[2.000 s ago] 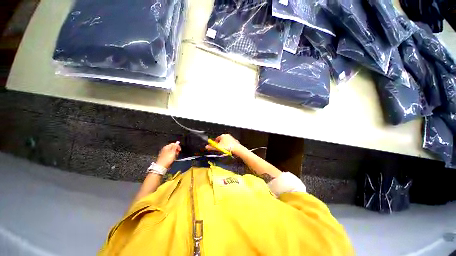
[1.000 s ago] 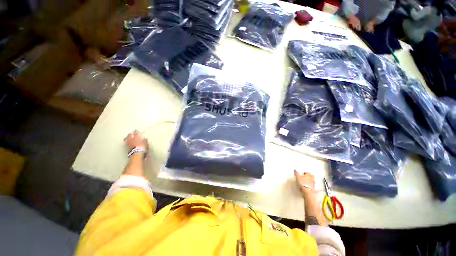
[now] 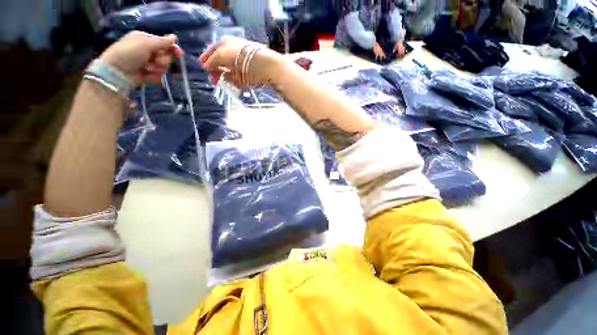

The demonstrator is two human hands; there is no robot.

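Note:
My left hand [image 3: 147, 57] is raised at the upper left and pinches a thin white cord [image 3: 192, 118]. The cord hangs down toward the left edge of the stack of bagged garments. My right hand [image 3: 226, 60] is raised beside it, fingers closed on white cord too. The dark navy stack in clear plastic [image 3: 265, 199] lies on the table in front of me, with black lettering on its top bag. The cord's course under or around the stack cannot be told.
A tall pile of bagged garments [image 3: 170, 16] stands behind my hands. A loose heap of bagged garments [image 3: 452, 108] covers the table's right side. Another person's hands [image 3: 389, 51] are at the far side, near dark cloth [image 3: 466, 51]. The cream table [image 3: 160, 222] curves around.
Both hands have gone from low on the table at either side of the stack to high above its far left, with cord now stretched up. The view has tilted up; the scissors no longer show.

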